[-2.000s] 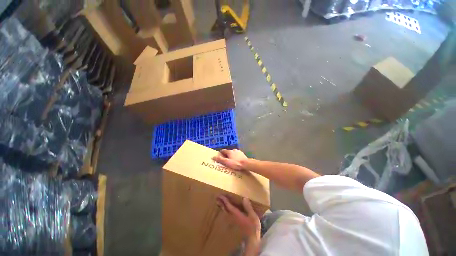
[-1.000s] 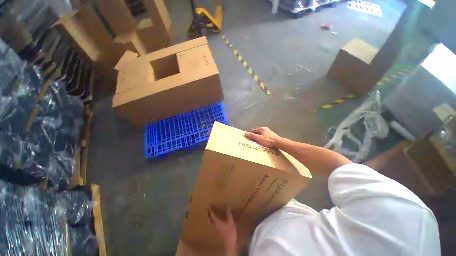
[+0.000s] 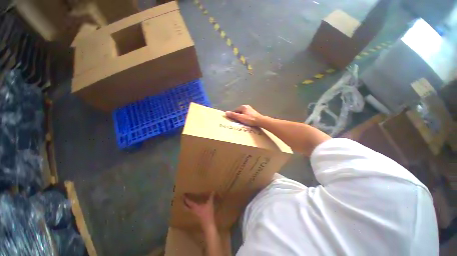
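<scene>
A large brown carton with "FURRION" print point(image 3: 225, 160) stands upright against my body, its top face and printed side showing; its base is cut off by the lower edge. My right hand point(image 3: 243, 115) lies on its top face. My left hand point(image 3: 200, 205) is spread flat against its printed side, lower down. Both hands hold the carton. Beyond it, a blue grid pallet point(image 3: 160, 112) lies on the floor. A brown carton assembly with a square gap point(image 3: 135, 70) rests on the pallet's far part.
Film-wrapped dark stock point(image 3: 22, 135) stands along the left. Yellow-black tape point(image 3: 225, 37) marks the floor. Pale film or strapping loops point(image 3: 340, 102), a brown carton point(image 3: 336, 40) and open scrap boxes point(image 3: 411, 130) lie to the right.
The held carton has turned, showing more of its printed side. My left hand has moved from near its top edge down that side. The view has shifted; pallet and cartons appear further left.
</scene>
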